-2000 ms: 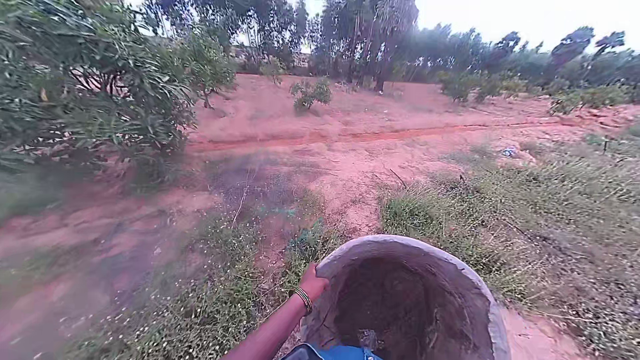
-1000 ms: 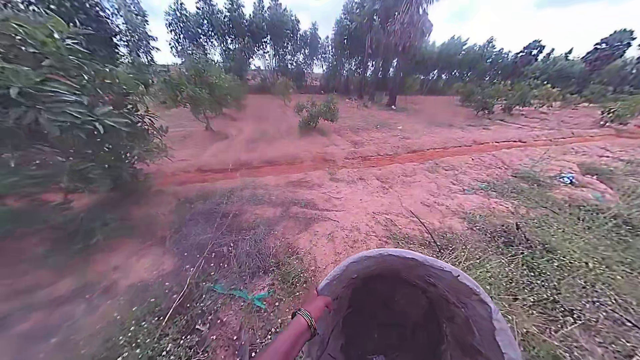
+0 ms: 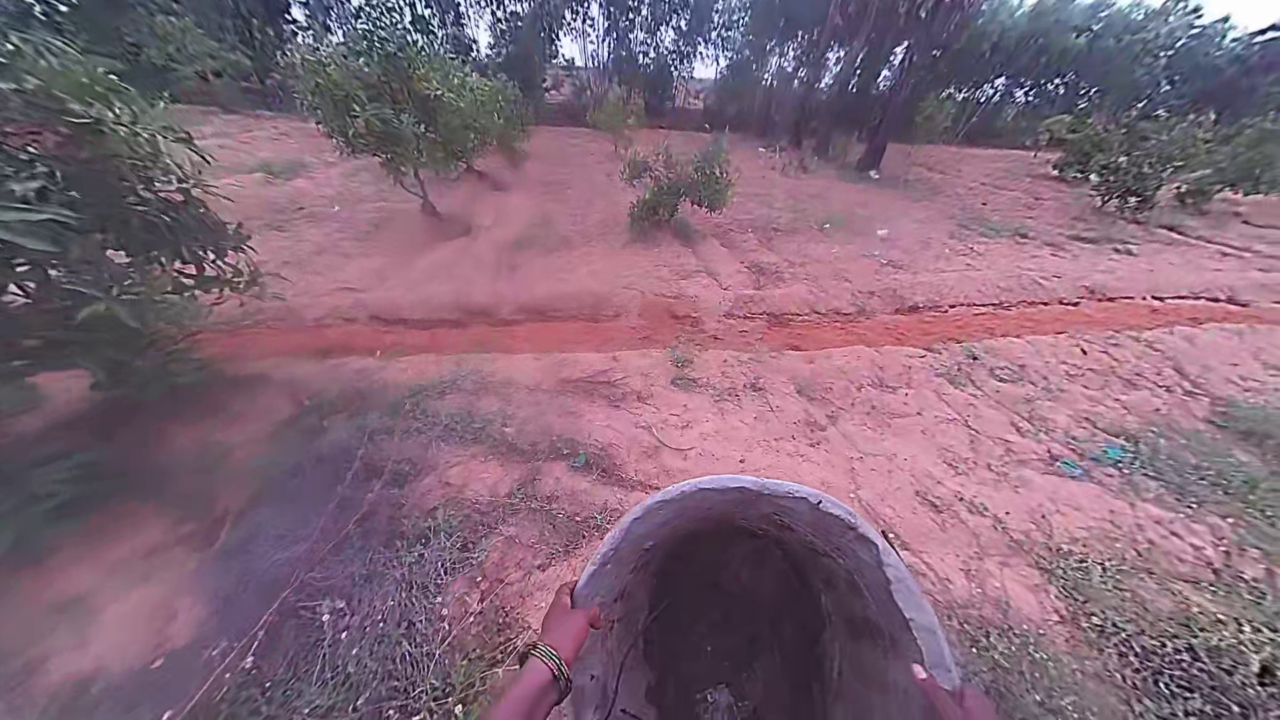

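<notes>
A large round basin (image 3: 765, 490) with a pale, rough rim and a dark, dirt-stained inside is at the bottom of the head view, its mouth turned up toward me. On its left rim my left hand (image 3: 568, 632) is closed, bangles on the wrist. My right hand (image 3: 945, 695) grips the right rim near the bottom edge, only partly in view. Something small and pale lies low inside the basin. What the basin's underside touches is hidden.
Reddish bare soil spreads ahead, crossed by a shallow trench (image 3: 920, 325). A leafy tree (image 3: 100, 200) stands close on the left, with a small tree (image 3: 415, 120) and a shrub (image 3: 680, 185) beyond. Dry weeds (image 3: 370, 610) grow at lower left; bluish litter (image 3: 1110, 455) lies right.
The view has shifted, with the trench now running across ahead. My right hand, not seen in the earlier frames, now shows on the right rim. My left hand stays on the left rim.
</notes>
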